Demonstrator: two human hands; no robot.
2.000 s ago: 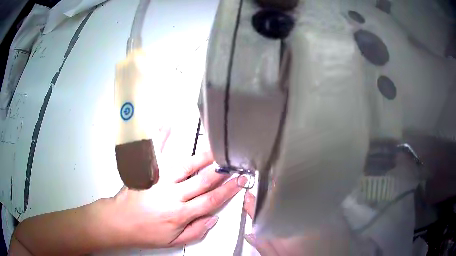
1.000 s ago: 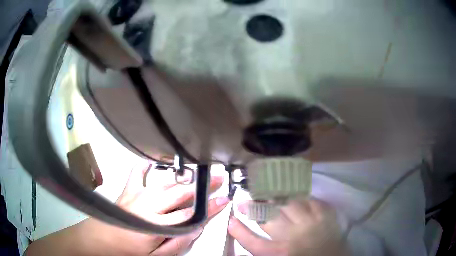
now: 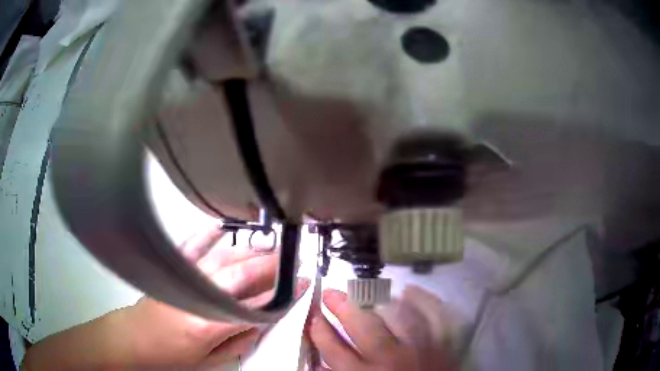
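Note:
My left hand (image 3: 181, 319) lies palm down on white cloth, fingers apart and partly hidden by the curved metal guard. My right hand (image 3: 376, 333), bare and blurred, has its fingertips at a folded edge (image 3: 312, 330) of the white garment panel (image 3: 278, 340). The edge runs up between both hands to the presser foot and needle (image 3: 325, 250). The sewing machine head (image 3: 318, 159) hides the cloth beyond. Whether the right fingertips pinch the fold is unclear.
The curved guard (image 3: 98, 196) crosses the left side, close and blurred. Ribbed cream knobs (image 3: 422, 235) sit above my right hand. White cloth (image 3: 535, 304) with a seam lies at right. The white table (image 3: 69, 261) has a dark strip.
The view has shifted, so the machine head and guard cover more than two seconds ago. The lamp has gone from sight behind the guard. Both hands remain beside the needle.

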